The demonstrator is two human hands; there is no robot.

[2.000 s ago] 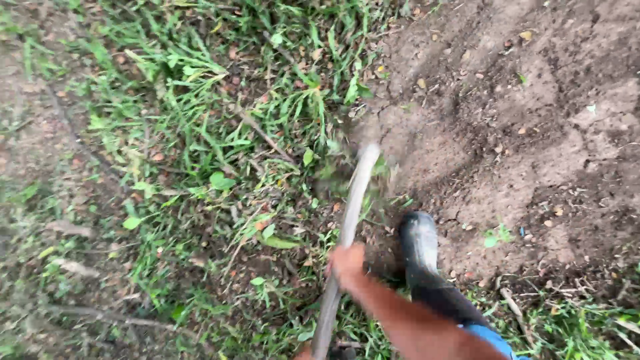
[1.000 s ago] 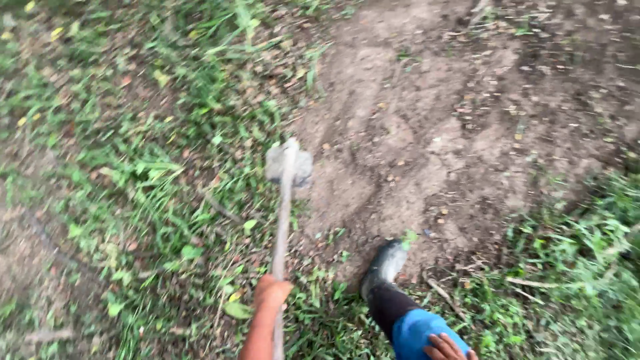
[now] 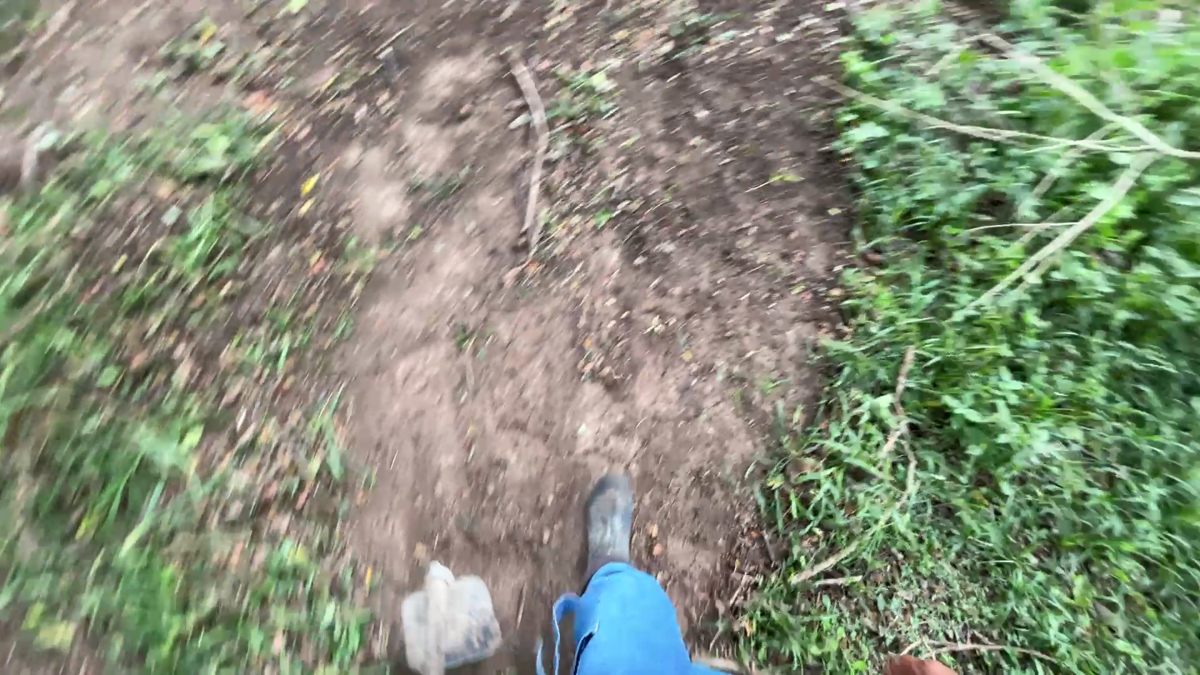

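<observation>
The head of a hoe (image 3: pixel 452 623), dull and dirt-coated, shows at the bottom left of centre over the bare soil, with only a short end of its wooden handle in view. Neither hand is visible on that part of the handle. My left hand is out of the frame. A small part of my right hand (image 3: pixel 921 666) enters at the bottom edge on the right, near the grass; its fingers and anything in them are hidden. Between hoe and hand are my blue-clothed leg (image 3: pixel 630 621) and a dark rubber boot (image 3: pixel 610 520) on the soil.
A dirt path (image 3: pixel 562 375) runs up the middle, with a curved stick (image 3: pixel 536 141) lying on it. Grass and dry leaves border it at left. Dense green plants (image 3: pixel 1031 422) and bare branches (image 3: pixel 1078 141) stand at right.
My right hand has come off the handle it held two seconds ago. My left hand, on the handle one second ago, has left the view. The view has shifted along the path.
</observation>
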